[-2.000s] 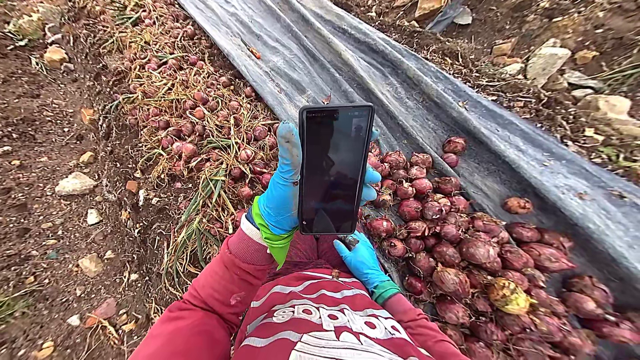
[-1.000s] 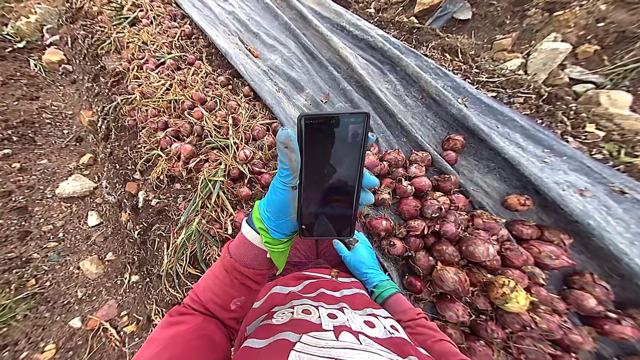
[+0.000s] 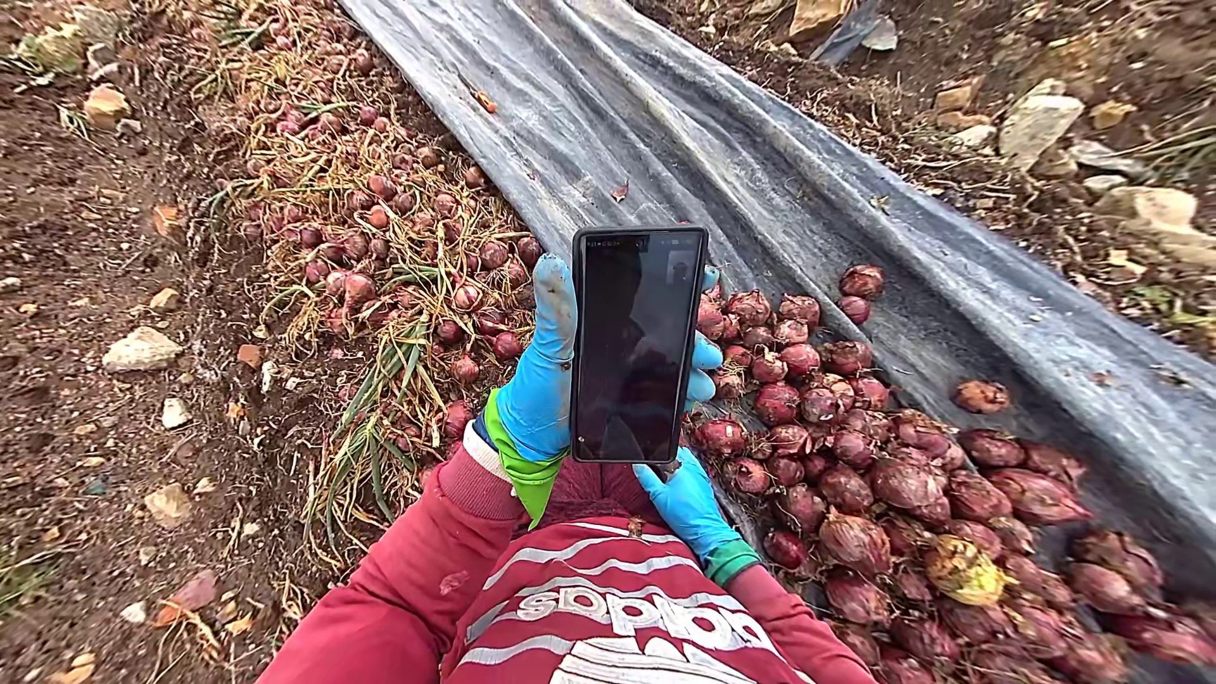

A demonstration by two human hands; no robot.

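My left hand (image 3: 543,370), in a blue glove with a lime green cuff, holds a smartphone (image 3: 636,351) in a dark case upright, its thumb at the left edge and fingertips around the right edge. The phone's screen is dark with reflections. Below the phone's lower right corner is my right hand (image 3: 686,503), also blue-gloved, near my lap; a small dark thing shows at its fingertips, and whether it is held is unclear. Red onions (image 3: 855,475) lie in a heap to the right of both hands.
A long grey plastic sheet (image 3: 608,123) runs diagonally past the heap. Left of it, more red onions with dry leaves (image 3: 380,228) lie on the soil. Stones (image 3: 142,350) are scattered at the left, and larger rocks (image 3: 1040,123) lie at the upper right.
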